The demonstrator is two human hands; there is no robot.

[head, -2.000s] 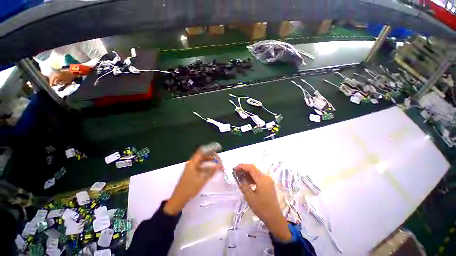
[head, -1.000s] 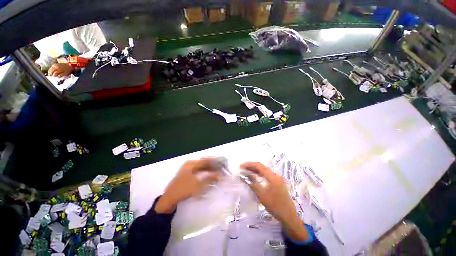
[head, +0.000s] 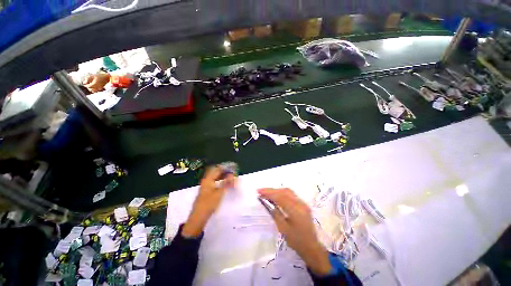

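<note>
My left hand (head: pixel 210 195) is raised over the white sheet's back edge, its fingers closed on a small grey-green piece (head: pixel 228 167), blurred. My right hand (head: pixel 288 218) is to its right over the white sheet (head: pixel 426 190), fingers bent around a thin grey-silver part (head: pixel 265 203); its exact kind is unclear. The hands are apart. Loose white lead wires (head: pixel 350 209) lie in a heap right of my right hand, partly hidden by it. A pile of green circuit boards with white tabs (head: pixel 109 243) lies at lower left.
Wired assemblies lie in groups on the dark green belt (head: pixel 168 139): some in the middle (head: pixel 280 139), others at right (head: pixel 395 109). Behind are black parts (head: pixel 252 81), a grey plastic bag (head: pixel 333 53) and a black-topped red block (head: pixel 162 103). A person's hand shows at upper left.
The view has shifted, so the scene sits further right. The hands are further apart than a second ago. Another white-lead assembly now shows at the left end of the middle group on the belt.
</note>
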